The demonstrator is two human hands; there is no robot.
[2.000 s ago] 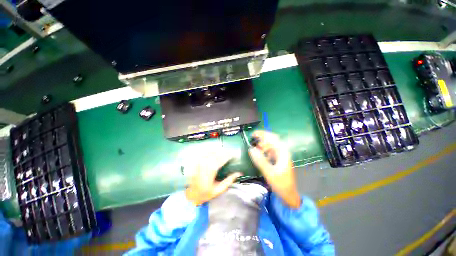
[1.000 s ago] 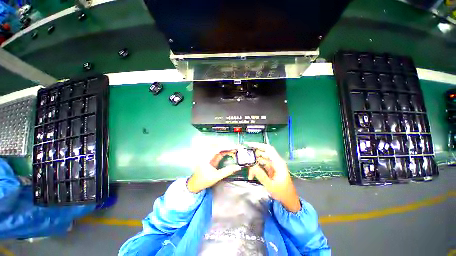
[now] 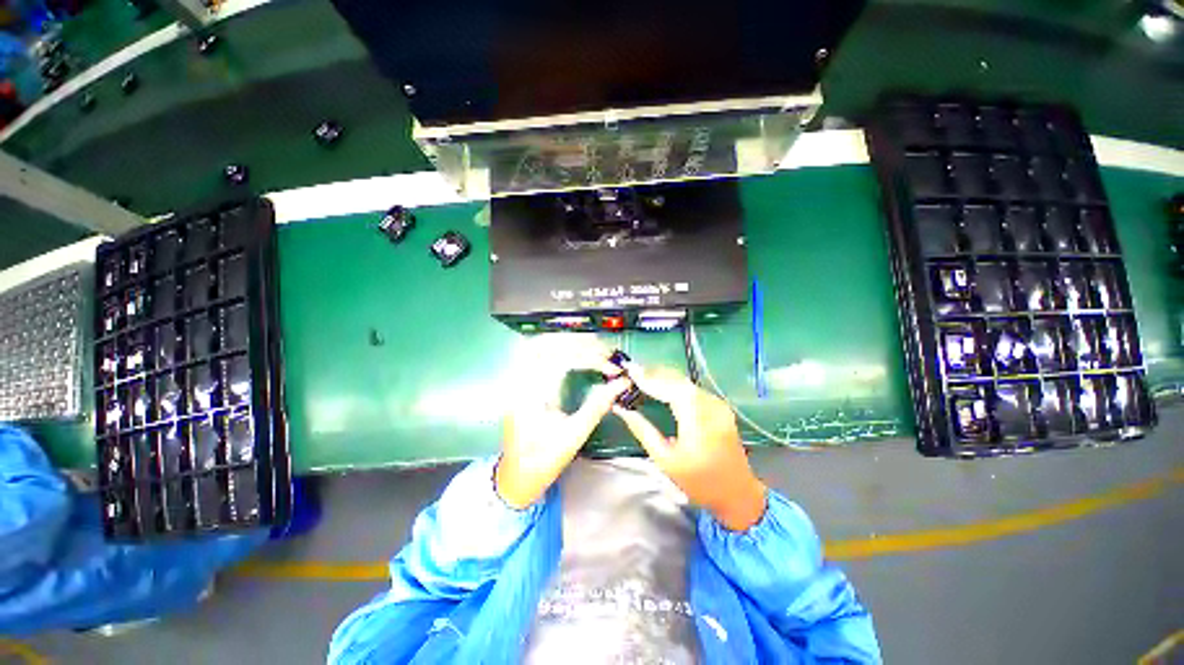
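Note:
A small black camera unit (image 3: 623, 377) is held between both hands above the bench's front edge, in front of the test box. My left hand (image 3: 552, 416) grips its left side with thumb and fingertips. My right hand (image 3: 684, 426) grips its right side. The fingers hide much of the unit. The black test box (image 3: 617, 273) lies flat on the bench, with white lettering and a red switch on its front edge. A thin pale cable (image 3: 714, 383) runs from the box's front past my right hand.
Black blister trays stand left (image 3: 192, 364) and right (image 3: 1006, 273). Two loose camera units (image 3: 449, 247) lie left of the box. A blue stick (image 3: 760, 338) lies right. A dark hood (image 3: 597, 59) with a clear panel (image 3: 623, 153) overhangs the box. A neighbour's blue sleeve (image 3: 104, 559) shows lower left.
The unit is turned from its flat, facing view to a narrower view between the fingertips, slightly higher. The pale cable now shows curving to the right. The camera view has shifted slightly.

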